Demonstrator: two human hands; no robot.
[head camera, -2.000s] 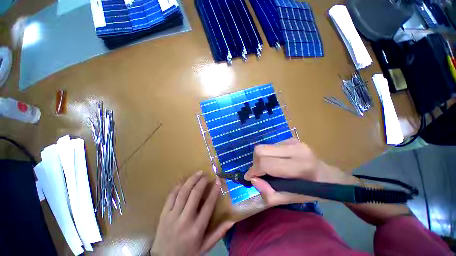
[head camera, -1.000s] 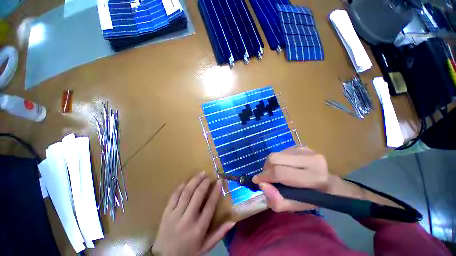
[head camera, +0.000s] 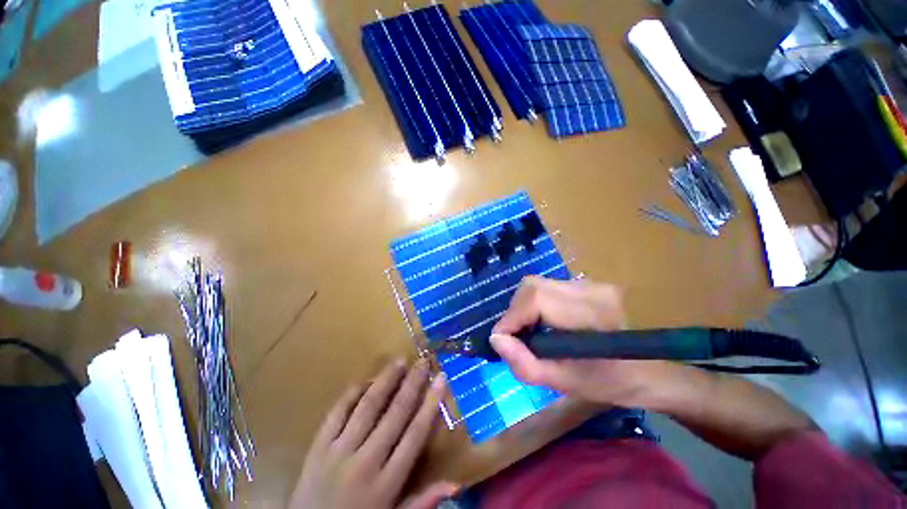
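Observation:
A blue solar cell assembly lies on the tabletop in front of me, with silver wires along its left and right sides and black marks near its far end. My right hand holds a black soldering iron like a pen. The iron's tip is at the panel's left edge, by the side wire. My left hand lies flat with its fingers apart, fingertips close to that left edge near the iron's tip. Whether it presses on the wire I cannot tell.
Silver ribbons and white strips lie left. Finished pieces, dark tabbed cells and lighter cells lie at the back. Short ribbons, white strips and a black stand are right.
The view has shifted. The iron's tip and my right hand have moved away from me along the panel's left edge, and the iron's handle lies more level.

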